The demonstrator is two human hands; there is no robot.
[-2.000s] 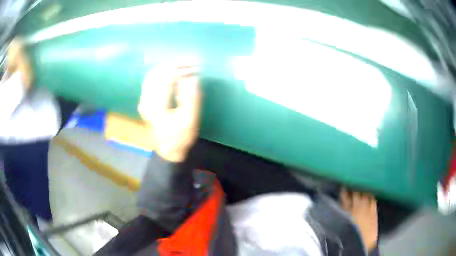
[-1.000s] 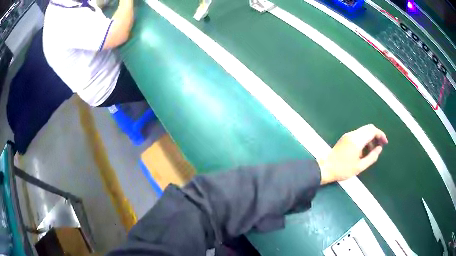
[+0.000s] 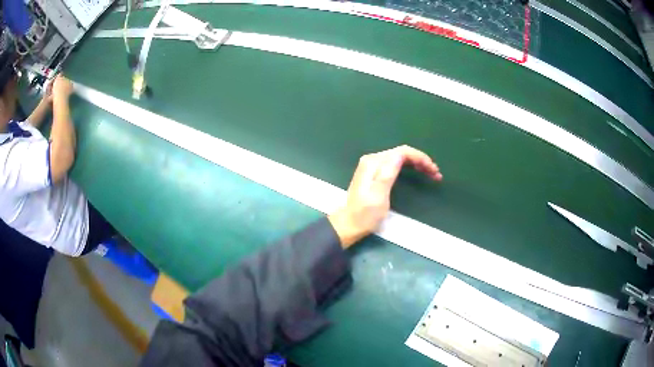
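Observation:
My left hand (image 3: pixel 371 193), bare and in a dark grey sleeve, is over the green bench top (image 3: pixel 287 122). Its wrist lies across the near white strip (image 3: pixel 244 166), and its bent fingers reach past the strip with nothing seen in them. A silver fixture plate with small holes (image 3: pixel 479 344) lies on a white sheet (image 3: pixel 459 294) at the lower right, cut off by the picture's bottom edge. My right hand is not in view.
A pointed metal blade (image 3: pixel 584 226) and metal brackets (image 3: pixel 640 294) are at the right. A coworker in a white shirt (image 3: pixel 43 183) works at the far left. A blue stool (image 3: pixel 129 261) with a tan pad (image 3: pixel 168 295) stands below the bench.
The view has swung toward the right end of the bench. The white sheet and plate show more fully. My left hand appears further left in the picture, still over the strip with fingers bent.

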